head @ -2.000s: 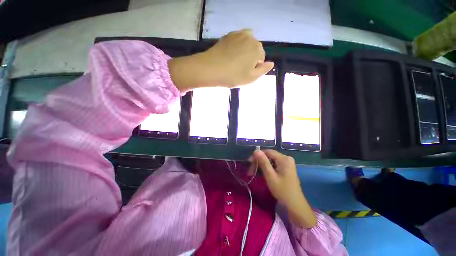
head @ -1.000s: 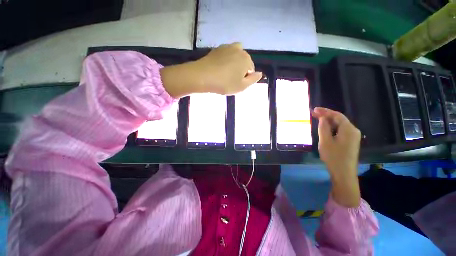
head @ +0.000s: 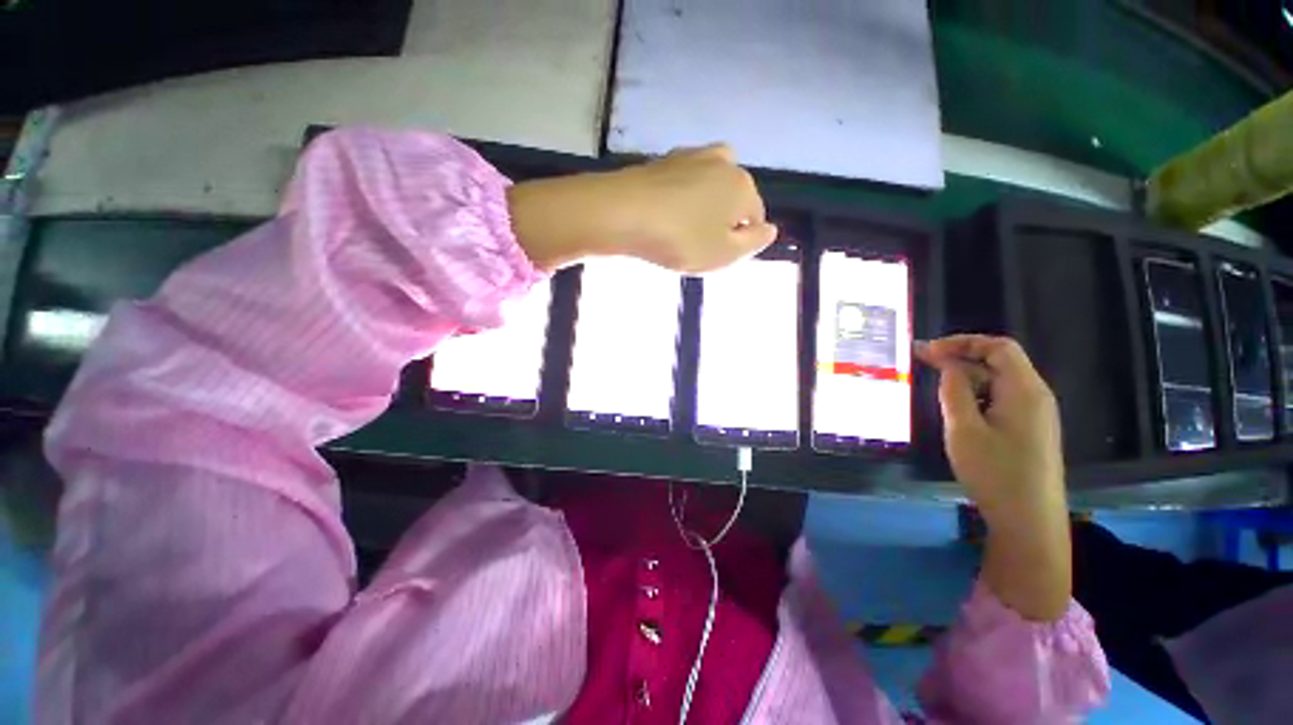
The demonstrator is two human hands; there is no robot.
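Observation:
Several smartphones sit side by side in a black tray (head: 932, 269), most with bright white screens. The rightmost phone (head: 862, 411) shows a grey box and a red-orange bar. A white cable plug (head: 745, 459) is in the bottom edge of the phone (head: 747, 347) to its left. My left hand (head: 655, 213) is curled over that phone's top end, its thumb by the top edge; whether it holds anything is hidden. My right hand (head: 1000, 425) is beside the rightmost phone, index fingertip near its right edge, with nothing visible in it.
A second black tray (head: 1014, 354) at right holds dark-screened phones (head: 1181, 354). Pale boards (head: 777, 85) lie behind the trays. A yellow-green roll (head: 1227, 163) is at far right. The white cord (head: 705, 609) hangs down my front. Another person's sleeve (head: 1241, 659) shows lower right.
My right hand has let go of the cable plug and moved right, beside the rightmost phone. That screen changed from white with a yellow-orange line to a grey box and red-orange bar.

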